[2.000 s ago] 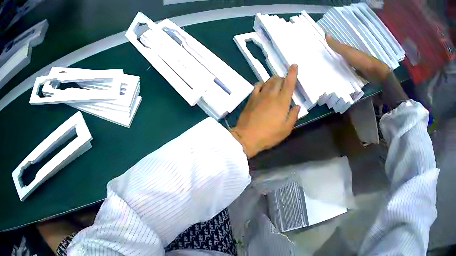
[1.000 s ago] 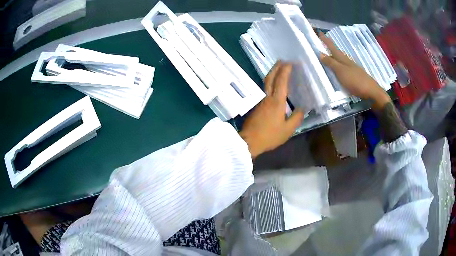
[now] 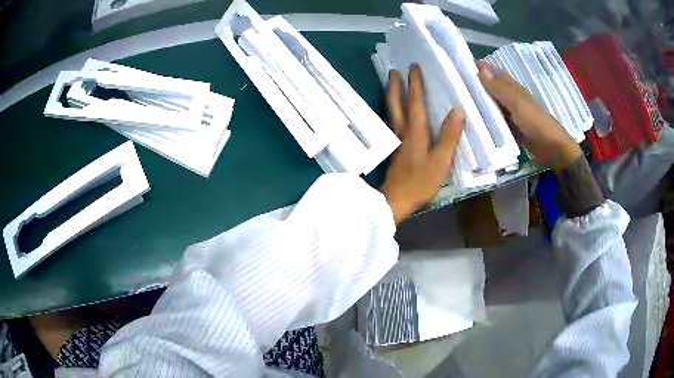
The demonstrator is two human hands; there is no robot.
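Note:
A stack of white die-cut blanks (image 3: 473, 111) stands on its long edges at the table's right part, leaning a little, with a long opening showing on its right face. My left hand (image 3: 423, 144) lies against its left face, fingers spread, thumb near the lower edge. My right hand (image 3: 528, 114) presses its right side, fingertips at the edge. The stack is held between both hands. More white blanks (image 3: 543, 81) lie fanned just right of my right hand.
Overlapping folded inserts (image 3: 310, 96) lie left of the stack. Further left are another insert pile (image 3: 174, 122) and a single insert (image 3: 74, 207). A red stack (image 3: 617, 96) is far right. A pale guide rail (image 3: 148, 50) curves behind. An open carton (image 3: 443, 295) sits below the table.
The stack lay flatter under my hands and now stands more upright on edge. My left hand has moved against its left face. White inserts beyond the rail have shifted right.

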